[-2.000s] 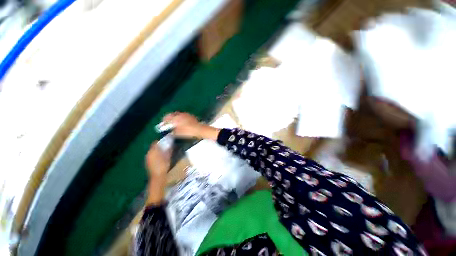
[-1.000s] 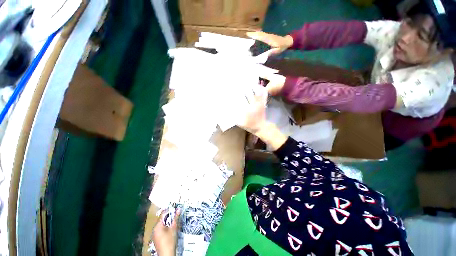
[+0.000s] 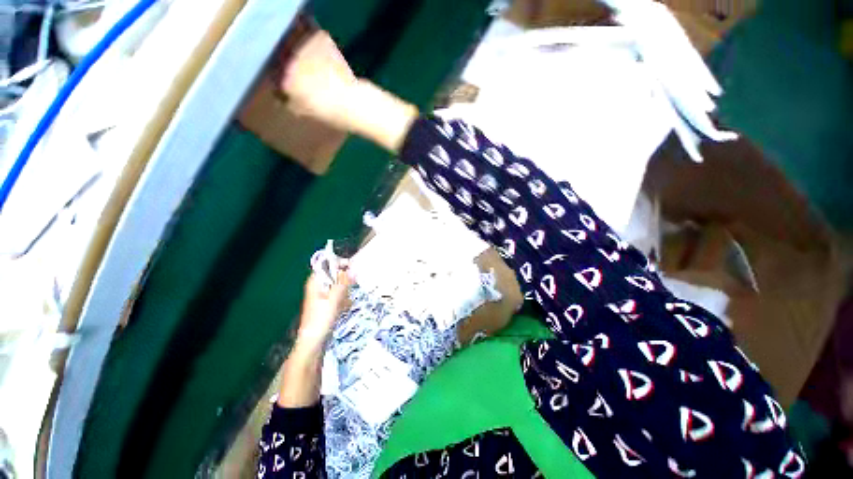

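My left hand (image 3: 323,304) is closed on a small coiled white cord (image 3: 326,265) beside the cord heap. My right hand (image 3: 321,79) reaches across the green belt to a small brown carton (image 3: 299,131); its fingers are at the carton's far upper side and partly hidden, so the grip is unclear. The tangled heap of white-grey cords (image 3: 393,327) lies in front of the green apron, with a white card (image 3: 379,384) and other white pieces on it. White sheets (image 3: 561,103) are piled beyond, partly behind my right sleeve.
The green conveyor belt (image 3: 234,271) runs diagonally past the cord heap. A pale-edged shelf (image 3: 140,215) with a blue tube (image 3: 70,94) and white cords is on the left. A large open brown carton (image 3: 758,234) with white scraps is at the right. A purple sleeve shows at the right edge.
My right hand has moved from the white sheets to the carton on the belt. My left hand is raised from the heap with the cord. The other person's hands have left the sheets.
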